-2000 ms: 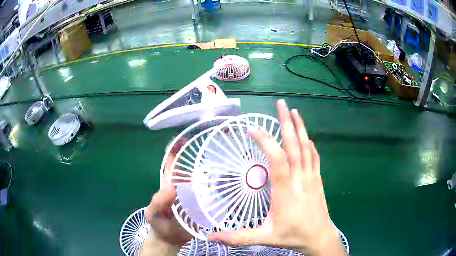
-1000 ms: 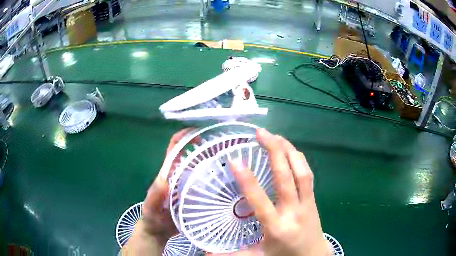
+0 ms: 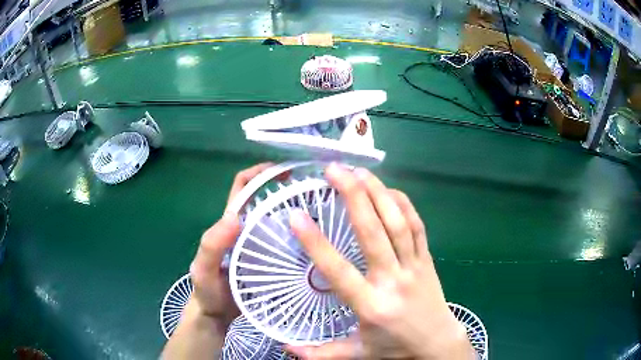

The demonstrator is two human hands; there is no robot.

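Note:
A white clip fan is held up near the centre, its clip base (image 3: 309, 126) on the far side with the two jaws in a V. My left hand (image 3: 219, 261) grips the round fan head housing (image 3: 263, 184) from the left. My right hand (image 3: 383, 271) is spread over a white front grille (image 3: 270, 281) and holds it against the open face of the housing, with a gap showing at the upper left. The right fingers hide part of the grille. Loose front grilles (image 3: 176, 302) lie along the near edge, partly behind my wrists.
Two other clip fans (image 3: 121, 157) lie on the green belt (image 3: 513, 232) at left. A pink round fan piece (image 3: 327, 73) is at the far side. A black powered box (image 3: 516, 98) with cable and a brown carton (image 3: 566, 116) are far right, beside a metal post (image 3: 603, 98).
The grille has shifted left over the housing, and the gap between them looks smaller. The clip base has turned and moved right. The fans at left have slid slightly to the right.

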